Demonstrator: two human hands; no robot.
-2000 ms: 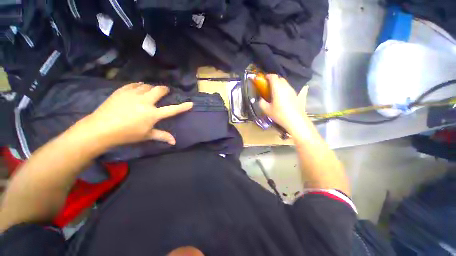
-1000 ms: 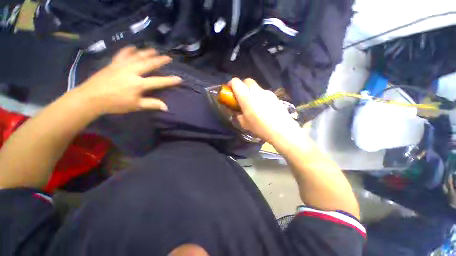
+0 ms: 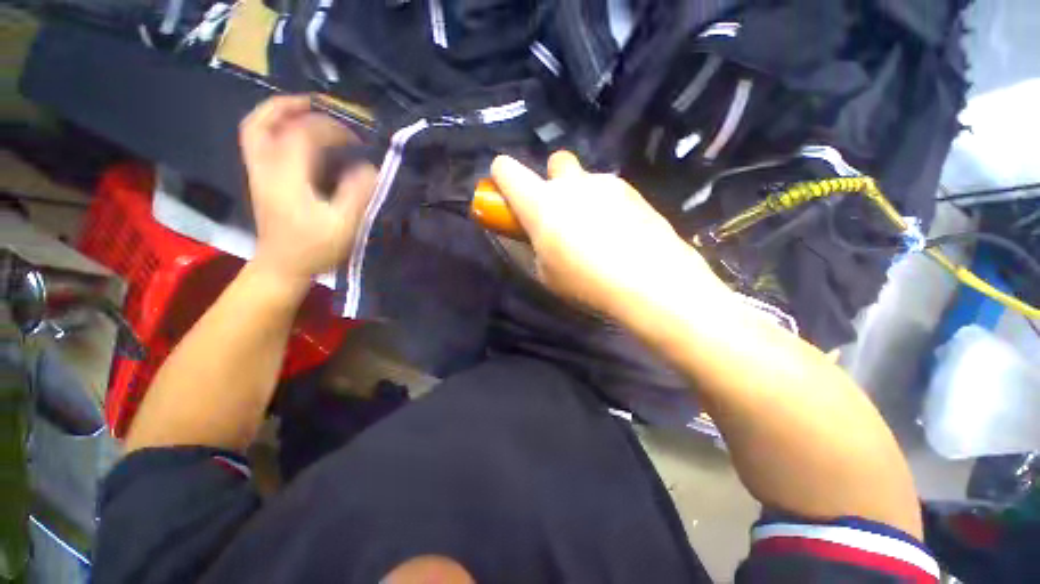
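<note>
A dark garment (image 3: pixel 439 268) lies across the board in front of me, with a white-grey stripe (image 3: pixel 386 188) running down its left part. My right hand (image 3: pixel 576 217) is closed around the orange handle of the steam iron (image 3: pixel 493 209). The iron is over the dark cloth, and its metal body is mostly hidden by my hand and forearm. My left hand (image 3: pixel 299 183) is at the left edge of the garment, beside the stripe. It is blurred, with fingers curled, and whether it grips cloth cannot be told.
A crumpled dark garment pile (image 3: pixel 787 69) with white strips lies beyond. The yellow hose (image 3: pixel 798 196) runs right from the iron. A red plastic basket (image 3: pixel 171 280) is below left. A white rounded object (image 3: pixel 986 394) is at right. A metal part (image 3: pixel 29 291) stands at far left.
My right hand has carried the iron left from its rest onto the garment. My left hand has lifted from lying spread on the cloth and curled. The view has shifted.
</note>
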